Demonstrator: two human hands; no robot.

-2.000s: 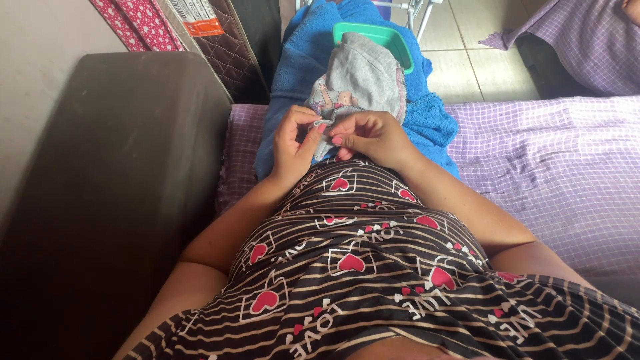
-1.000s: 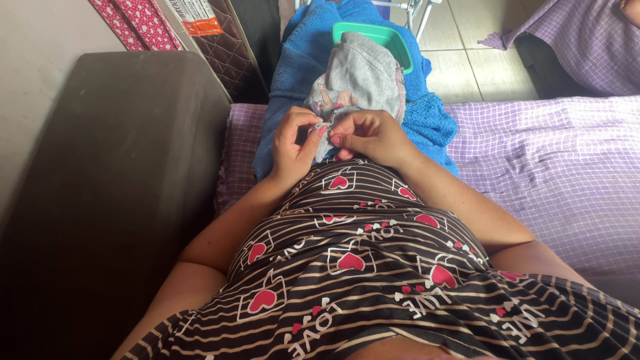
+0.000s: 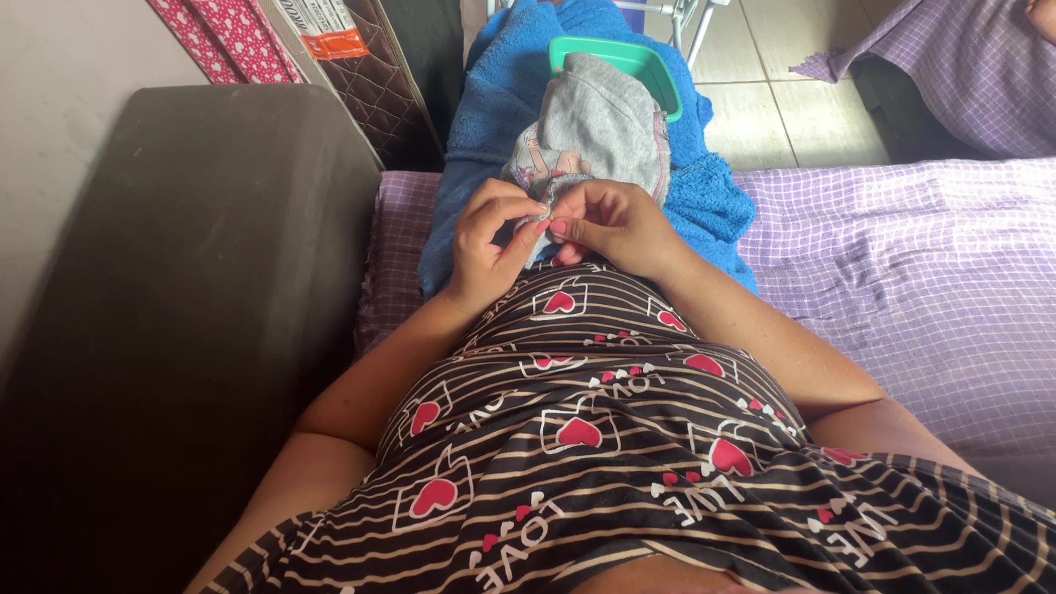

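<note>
A grey fabric garment (image 3: 602,115) with a printed figure and an overlocked seam lies over my lap. My left hand (image 3: 495,235) pinches the near edge of this cloth between thumb and index finger. Close against it on the right, my right hand (image 3: 615,227) has its thumb and fingertips at the same seam, the other fingers curled. Whether a needle or thread is between the fingertips is too small to tell. Beneath the garment is a blue terry towel (image 3: 487,124) across my legs. A green plastic tray (image 3: 660,78) rests on the towel, partly covered by the garment.
A dark sofa armrest (image 3: 206,247) rises on the left. The seat has a purple checked cover (image 3: 899,247). Beyond are a quilted mattress side (image 3: 371,99), a white metal frame (image 3: 685,21) and floor tiles (image 3: 742,115). Part of another person's hand (image 3: 1041,18) shows at the upper right.
</note>
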